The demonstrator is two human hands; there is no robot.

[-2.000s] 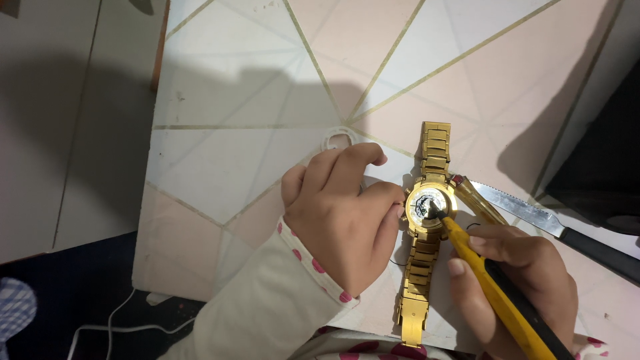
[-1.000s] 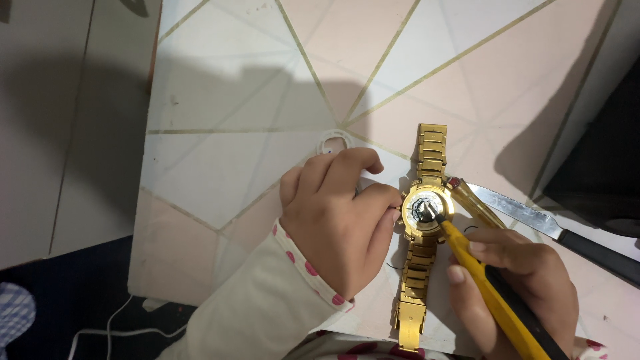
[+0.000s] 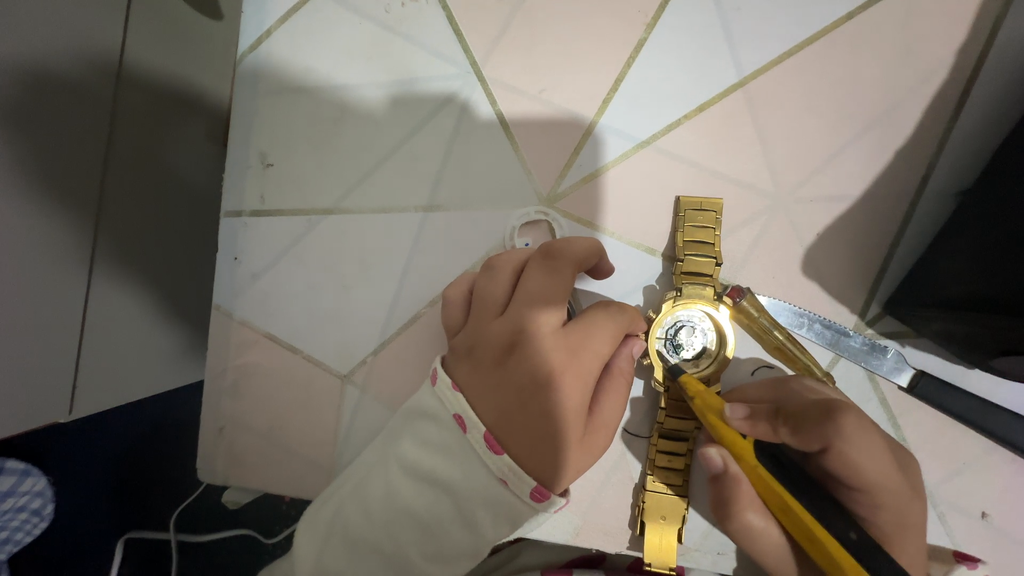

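A gold-coloured metal wristwatch [image 3: 690, 340] lies face down with its back off and the movement showing; its link bracelet [image 3: 698, 240] is spread up and down the table. The thumb and index finger of my left hand [image 3: 536, 352] pinch the crown on the watch's left side. My right hand [image 3: 824, 472] holds a yellow and black pen-shaped tool [image 3: 740, 448], its dark end at the lower left edge of the open case. Whether its fine tip touches the movement I cannot tell.
A white plastic ring [image 3: 512, 232] lies just above my left hand. Right of the watch are a translucent yellow tool [image 3: 776, 336] with a red end and a serrated knife [image 3: 848, 346] with a black handle. A dark object [image 3: 968, 264] stands at the right edge; a white cable [image 3: 200, 537] hangs below left.
The tip of the yellow tool has moved from over the middle of the movement to the lower left edge of the case. My left hand stays beside the watch.
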